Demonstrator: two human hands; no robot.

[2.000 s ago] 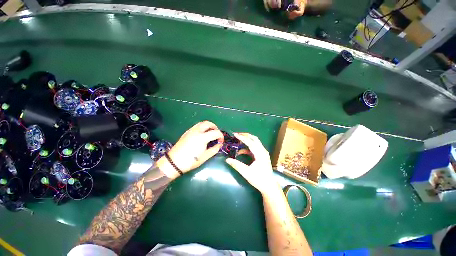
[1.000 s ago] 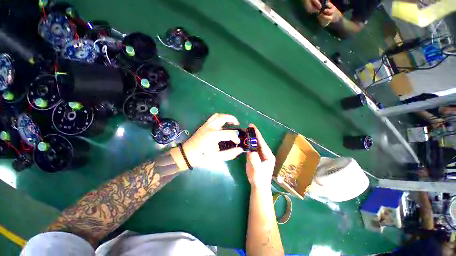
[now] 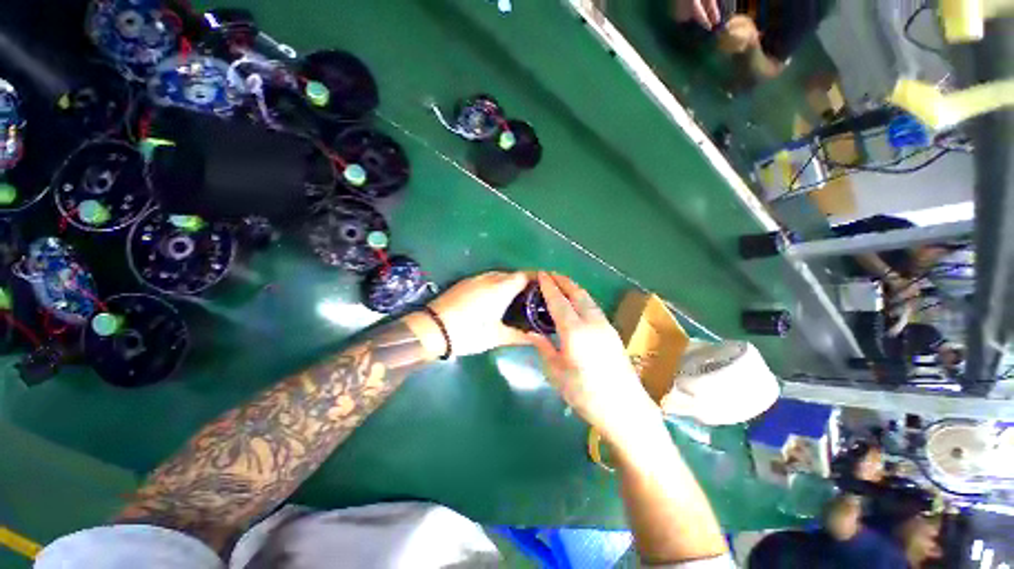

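A small black cylindrical housing [image 3: 532, 309] is held between my two hands over the green bench [image 3: 445, 445]. A dark round end with a thin bright rim shows between my fingers. My left hand [image 3: 485, 312] grips its left side. My right hand [image 3: 578, 339] has its fingers over the right side and top. The inside of the housing is mostly hidden. At the left lies a pile of black housings [image 3: 184, 250] with circuit boards [image 3: 198, 86] on red wires and green-yellow dots.
One housing with its board [image 3: 480, 116] lies on the far strip. Right of my hands are a cardboard box [image 3: 656, 333], a white container [image 3: 725, 383], a partly hidden tape roll [image 3: 600, 449] and a blue-and-white box [image 3: 792, 431]. Two black cylinders [image 3: 765, 322] are farther right. People are beyond.
The camera view has turned, so the bench lies more tilted. My right hand has moved from beside the unit to over its end, and both hands now close around it.
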